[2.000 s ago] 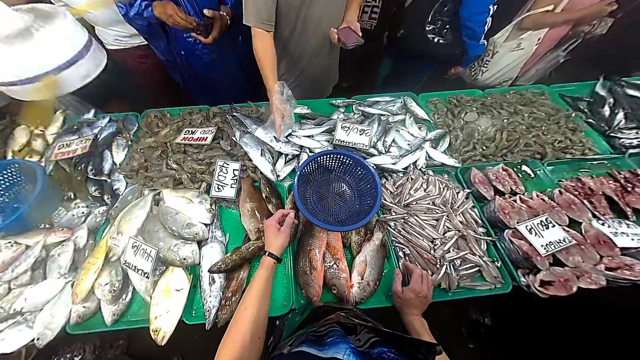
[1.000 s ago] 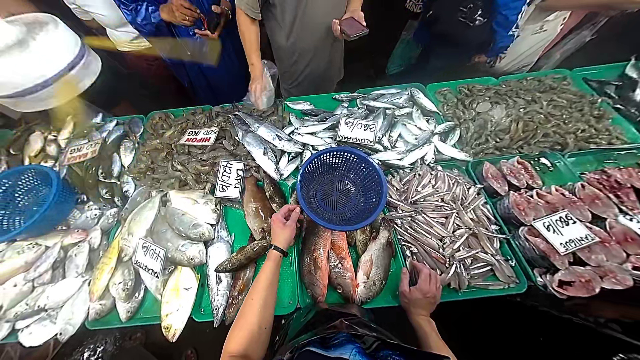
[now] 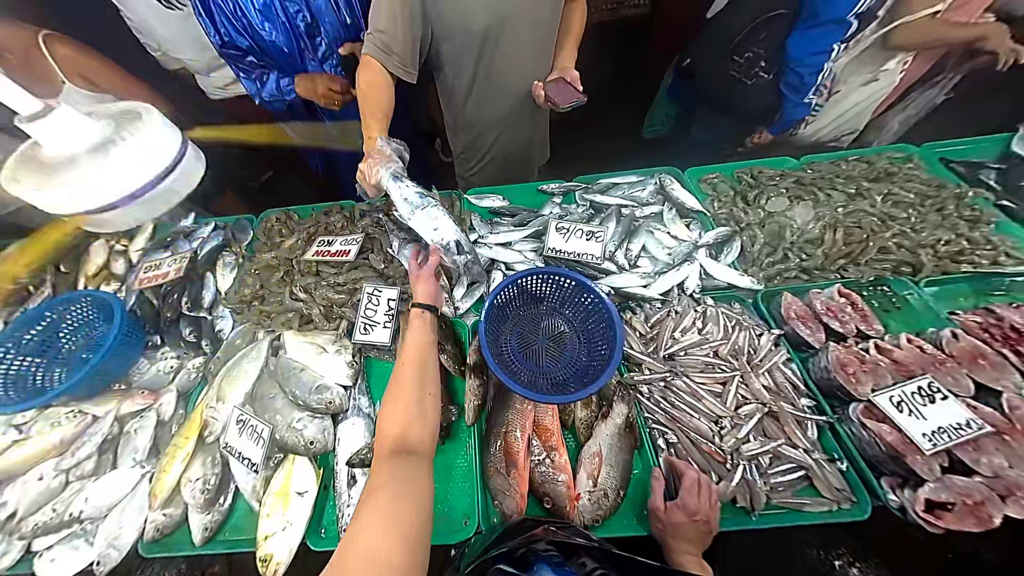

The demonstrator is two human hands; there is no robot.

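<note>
My left hand (image 3: 425, 276) reaches over the trays to the lower end of a long silvery fish (image 3: 432, 214). Another person's plastic-gloved hand (image 3: 384, 166) holds that fish's upper end. Whether my fingers grip or only touch it is unclear. At the front edge my right hand (image 3: 685, 506) is curled around a small dark object (image 3: 670, 478) that I cannot identify, beside a tray of small slender fish (image 3: 732, 400). Between my arms, a blue plastic colander (image 3: 551, 336) rests over reddish whole fish (image 3: 532, 456) in a green tray.
Green trays hold shrimp (image 3: 856, 212), silvery fish (image 3: 664, 232), fish steaks (image 3: 936, 360) and pale fish (image 3: 300, 384). Handwritten price cards stand among them. A second blue basket (image 3: 68, 348) is at left, below a white lamp (image 3: 104, 164). Several people stand across the stall, one holding a phone (image 3: 565, 94).
My left hand has moved forward, from beside the colander to the silvery fish. The gloved hand opposite has lifted that fish. My right hand stays at the front edge.
</note>
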